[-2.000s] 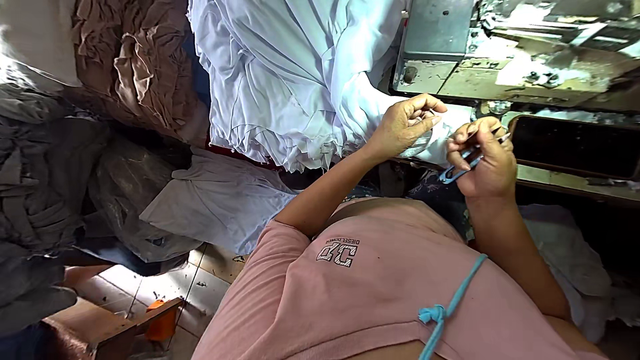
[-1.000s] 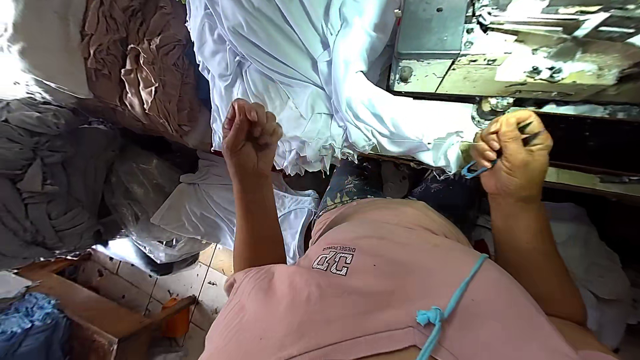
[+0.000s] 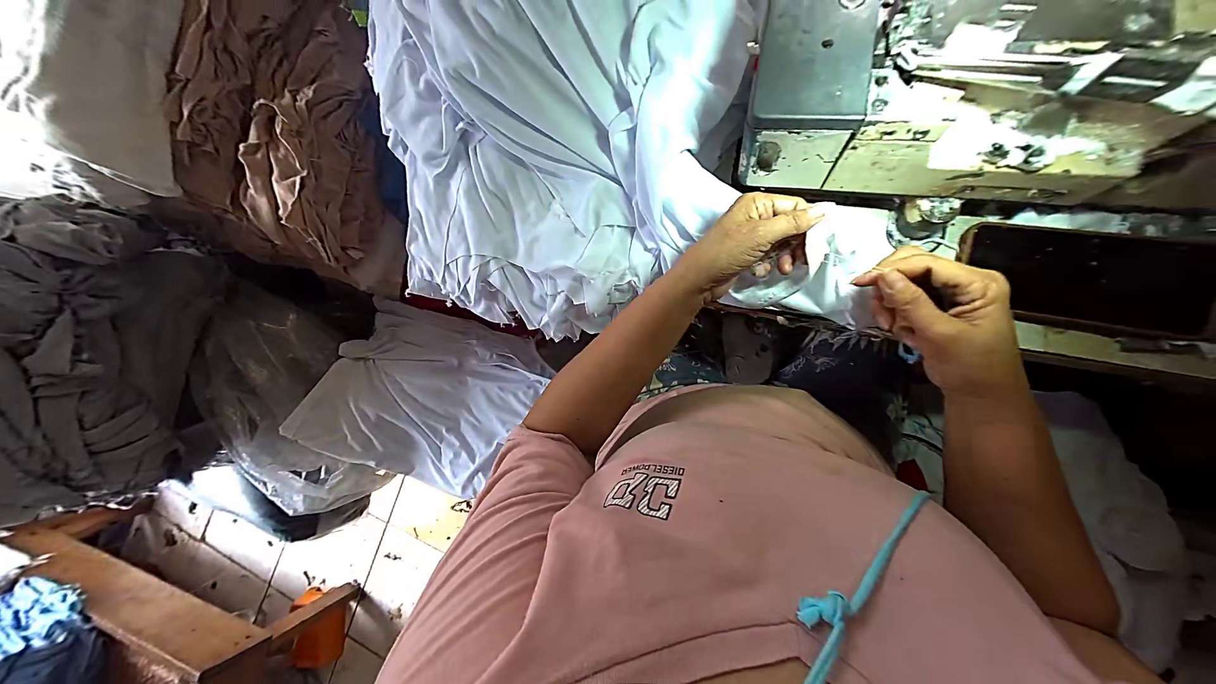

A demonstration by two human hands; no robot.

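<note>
My left hand (image 3: 760,242) is at the edge of the white cloth (image 3: 841,256), thumb and forefinger pinched together; whether something thin is between them cannot be told. Across a small gap to its right, my right hand (image 3: 945,313) has its thumb and forefinger pinched too. A small blue loop (image 3: 909,353), part of a small tool mostly hidden by the hand, shows below the curled fingers of my right hand. The white cloth runs from a large heap (image 3: 532,161) to behind both hands.
A machine with a grey metal housing (image 3: 812,66) stands beyond the hands. A dark phone-like slab (image 3: 1092,280) lies at right. Brown cloth (image 3: 285,142), grey cloth (image 3: 85,361) and a clear plastic bag (image 3: 275,380) are at left, above a wooden frame (image 3: 142,598).
My left hand has moved right from in front of the white heap, back near my right hand. My right hand's fist has loosened into a pinch. The dark slab, out of sight one second ago, shows again.
</note>
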